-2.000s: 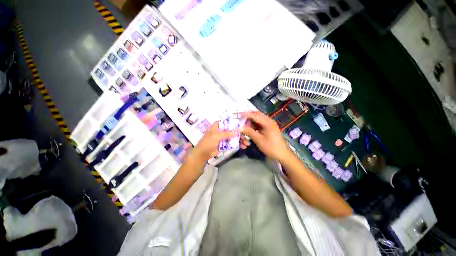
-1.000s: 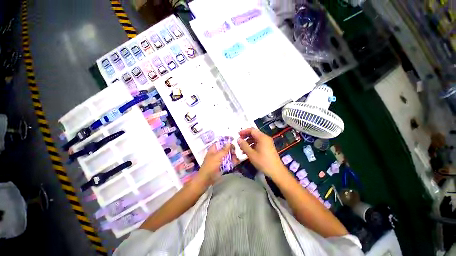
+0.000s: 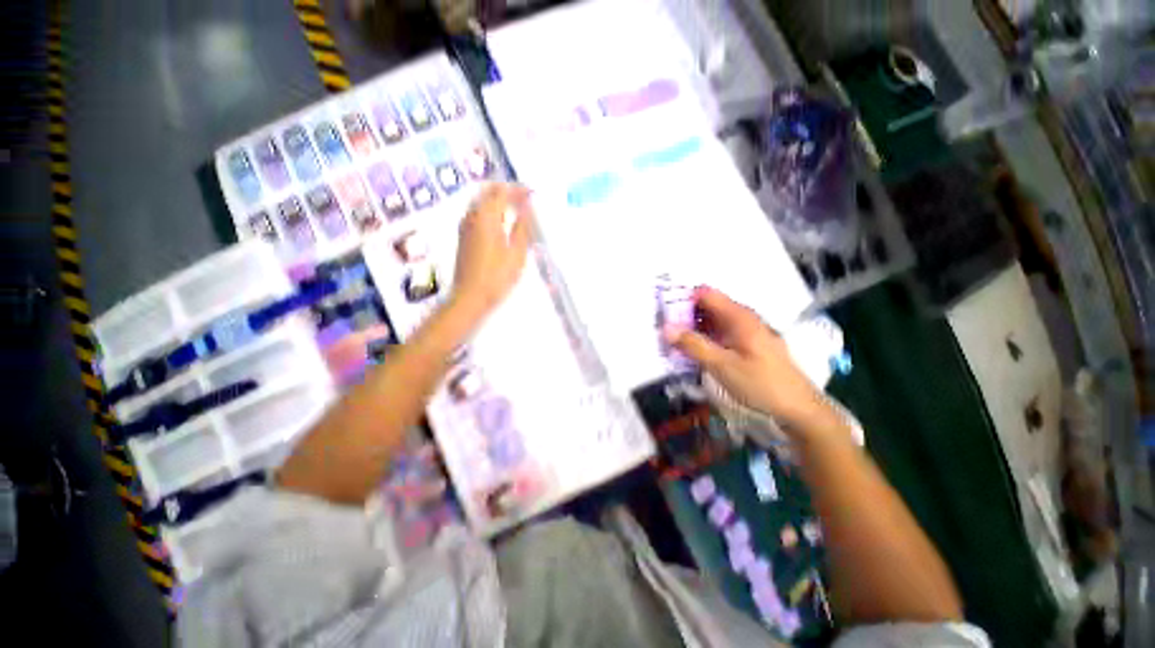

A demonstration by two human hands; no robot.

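My right hand (image 3: 745, 352) holds a small lilac bundle (image 3: 676, 314), which looks like watch straps, between thumb and fingers over the large white strap tray (image 3: 684, 241). Blur hides its detail. My left hand (image 3: 492, 253) is over the upper edge of the white watch-head tray (image 3: 545, 380), beside the strap tray. Its fingers are curled, and I cannot tell if they hold anything. The strap tray bears purple straps (image 3: 637, 98) and blue straps (image 3: 668, 153) near its far end.
An assorted-head tray (image 3: 342, 152) lies at the upper left. A compartment tray (image 3: 228, 285) with dark and blue watches is at the left. Lilac pieces (image 3: 741, 544) lie on the green mat (image 3: 918, 418). The white fan (image 3: 811, 348) is partly behind my right hand. A bagged purple bundle (image 3: 808, 152) lies beyond.
The lilac bundle has passed from my left hand to my right hand, which has moved out over the strap tray. My left hand has moved up the watch-head tray. The view has shifted.
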